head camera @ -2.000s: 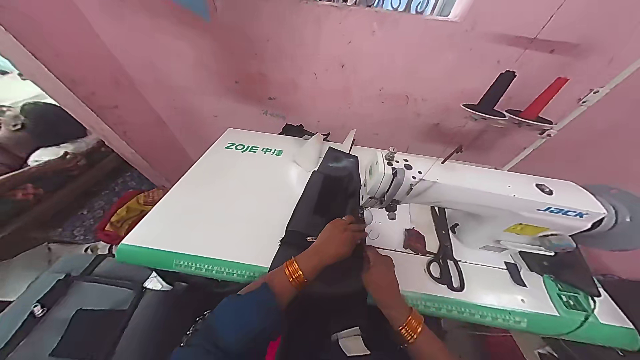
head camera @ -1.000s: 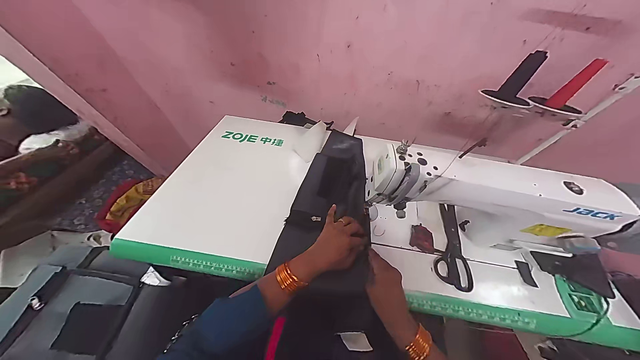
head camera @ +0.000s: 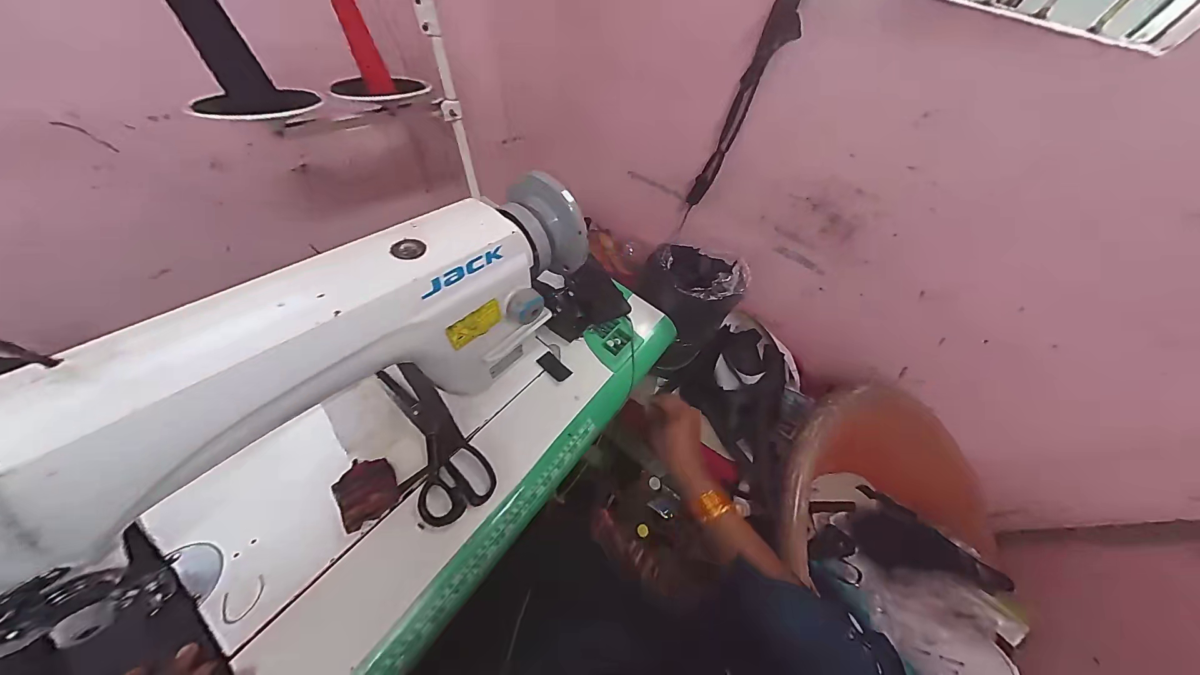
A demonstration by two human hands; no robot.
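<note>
A white Jack sewing machine (head camera: 281, 291) stands on a white table with a green edge (head camera: 553, 459). At the bottom left, only a few fingers of my left hand (head camera: 183, 660) show, at black fabric (head camera: 112, 628) beside the machine's needle end. My right hand (head camera: 670, 427) reaches low past the table's front edge near its right end; it is blurred, and whether it holds anything is unclear. Black-handled scissors (head camera: 445, 450) lie partly under the machine arm, with a dark red scrap (head camera: 366, 494) close to them.
Thread cones, one black (head camera: 225, 56) and one red (head camera: 364, 47), stand on a rack by the pink wall. Beyond the table's right end are a dark bin (head camera: 694, 291) with a plastic liner, heaped dark cloth (head camera: 750, 384) and an orange tub (head camera: 891, 450) holding scraps and plastic.
My right hand has left the black fabric near the needle and moved right, to beside the table's right end. The view has swung far to the right.
</note>
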